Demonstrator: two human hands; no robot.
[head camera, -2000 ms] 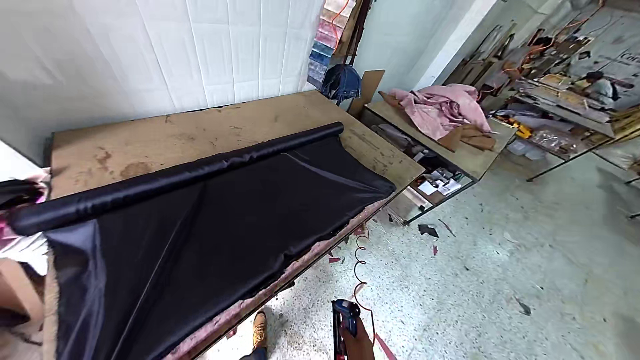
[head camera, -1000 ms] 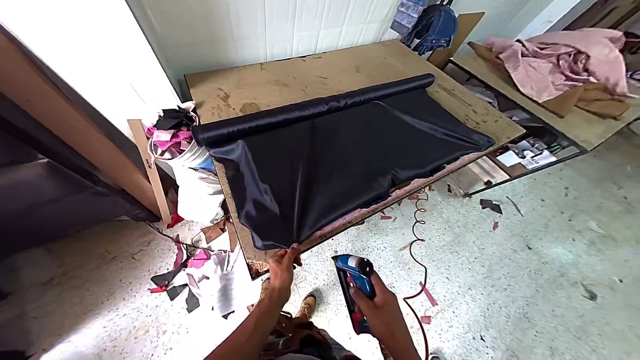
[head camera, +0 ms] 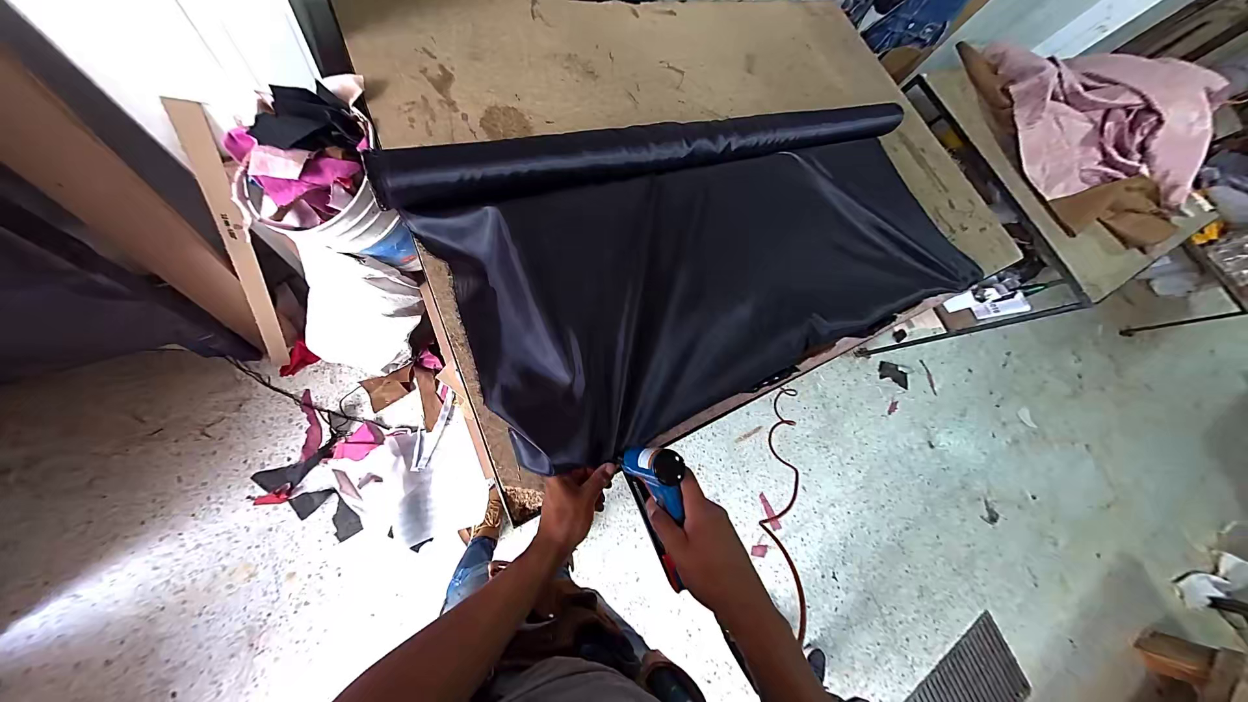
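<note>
Black shiny fabric (head camera: 721,244) lies over a wooden worktable (head camera: 585,58), its far part wound into a long roll (head camera: 643,146). My left hand (head camera: 575,502) grips the fabric's near edge close to the table's left front corner, and folds run from there up the cloth. Just right of it, my right hand (head camera: 704,546) holds a blue pneumatic stapler (head camera: 663,483) by its handle. The stapler's nose is at the fabric edge beside my left fingertips; whether it touches is hard to tell. A coiled red air hose (head camera: 795,487) trails at the right.
A white bucket (head camera: 385,229) of fabric scraps stands left of the table, above a white sack (head camera: 356,312). Scraps (head camera: 375,478) litter the floor. At the right, pink cloth (head camera: 1111,127) lies on another table (head camera: 1063,258). A wooden board (head camera: 224,229) leans at the left.
The stapler in my right hand has moved left and up to the fabric edge, next to my left hand. My left hand remains at the edge. The view has shifted closer to the corner.
</note>
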